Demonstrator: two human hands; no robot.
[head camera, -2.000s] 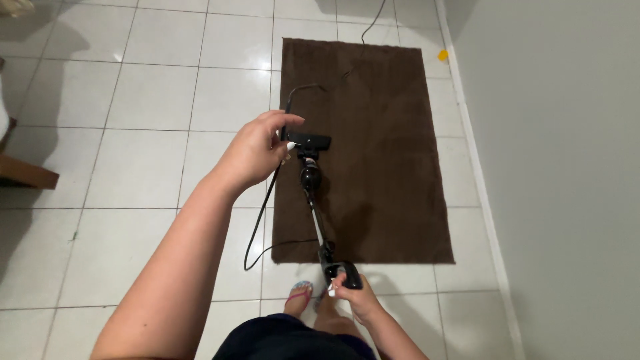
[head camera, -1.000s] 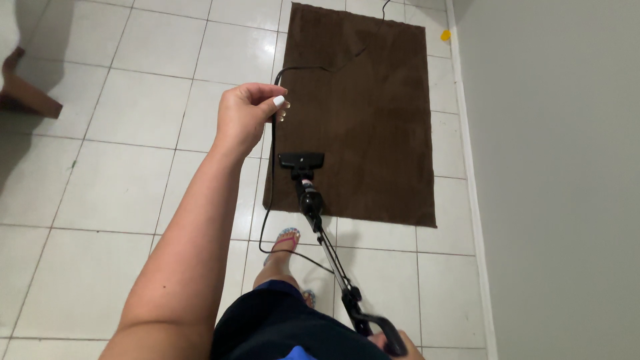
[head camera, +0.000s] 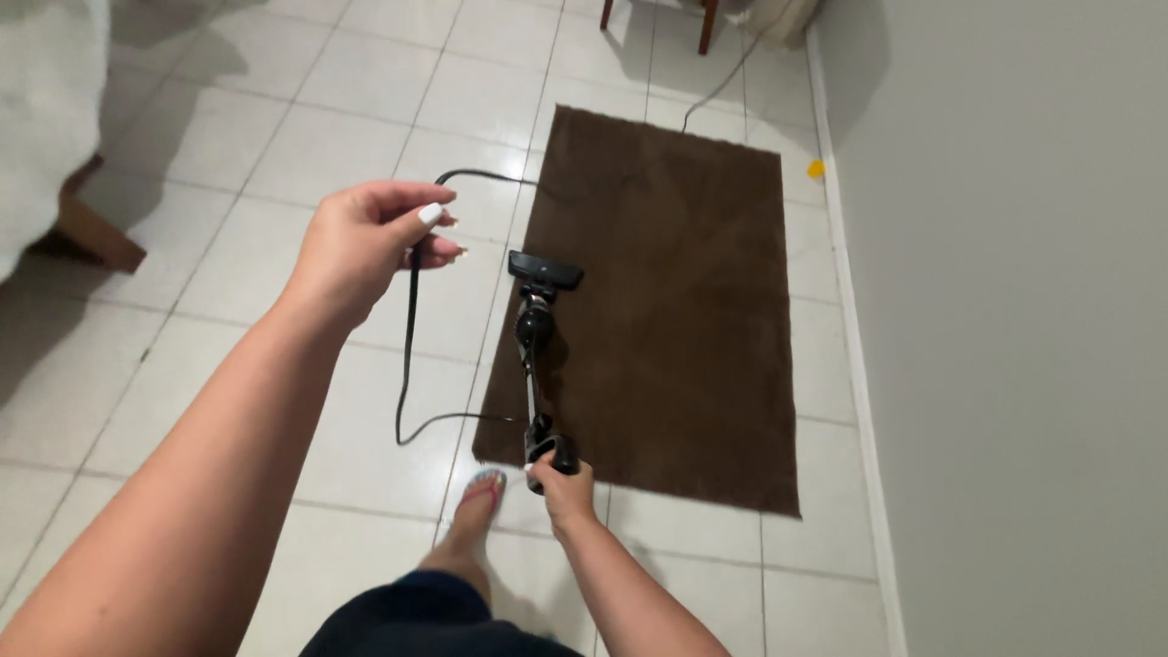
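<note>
My right hand [head camera: 568, 488] is closed around the handle of a black stick vacuum cleaner [head camera: 532, 365], low in the centre of the view. The vacuum's wide black floor head [head camera: 546, 270] points away from me at the left edge of a dark brown rug [head camera: 675, 310]. Raised at the left, my left hand [head camera: 365, 239] pinches the black power cord [head camera: 411, 347] between thumb and fingers. From there the cord loops down toward the vacuum's handle, and its other part runs over the rug's left edge.
White floor tiles [head camera: 365, 401] surround the rug. A grey wall [head camera: 1004, 274] with a white baseboard stands at the right, a small yellow thing [head camera: 816, 169] near it. Wooden furniture legs [head camera: 707, 26] show at the top; another wooden leg [head camera: 100, 228] is under pale cloth [head camera: 46, 119] at left. My sandalled foot [head camera: 479, 502] is near the rug.
My right hand has pushed the vacuum forward from close to my body, where it was one second ago. My left hand still holds the cord. The view has shifted.
</note>
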